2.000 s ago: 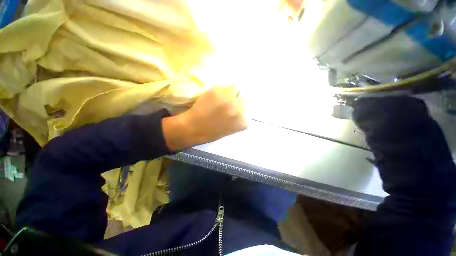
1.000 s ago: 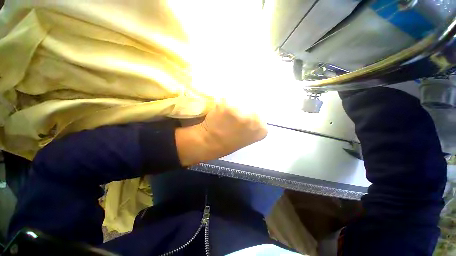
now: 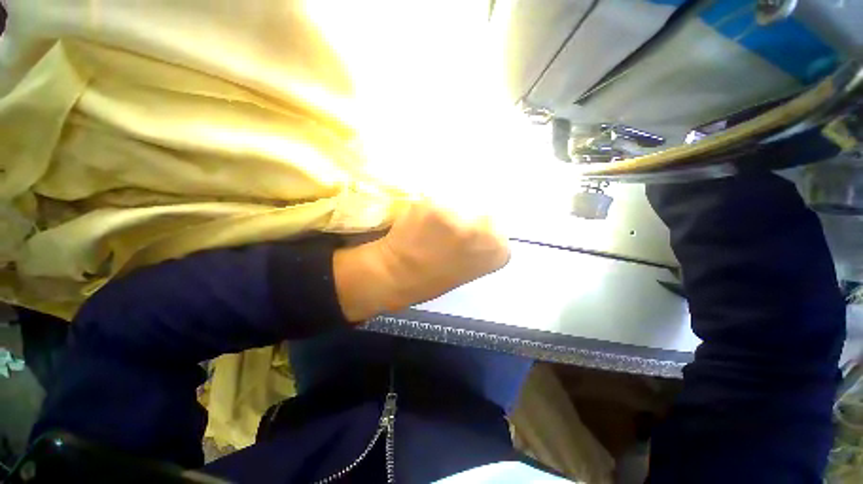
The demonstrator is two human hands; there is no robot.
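Note:
A large yellow fabric piece [image 3: 189, 142] lies in folds at the left and runs into the white lamp glare at the centre. My left hand [image 3: 426, 255] lies on the table at the fabric's near edge, its fingers curled and washed out by the glare; its grip cannot be made out. My right hand is not visible; its dark sleeve reaches behind the machine head's bent bar. The sewing machine head [image 3: 653, 57], white-grey with a blue stripe, is at the upper right. A small ribbed metal knob [image 3: 591, 203] shows beside the glare.
A measuring tape strip [image 3: 530, 348] runs along the front edge of the white table [image 3: 587, 302]. A dark pointed thing [image 3: 671, 285] lies beside the right sleeve. More yellow fabric [image 3: 248, 397] hangs below the table edge at the left. The bent bar [image 3: 719, 156] crosses above the right sleeve.
The view has shifted, so the machine head and knob sit further left than two seconds ago. My left hand stays at the fabric's near edge. Little differs from one second ago.

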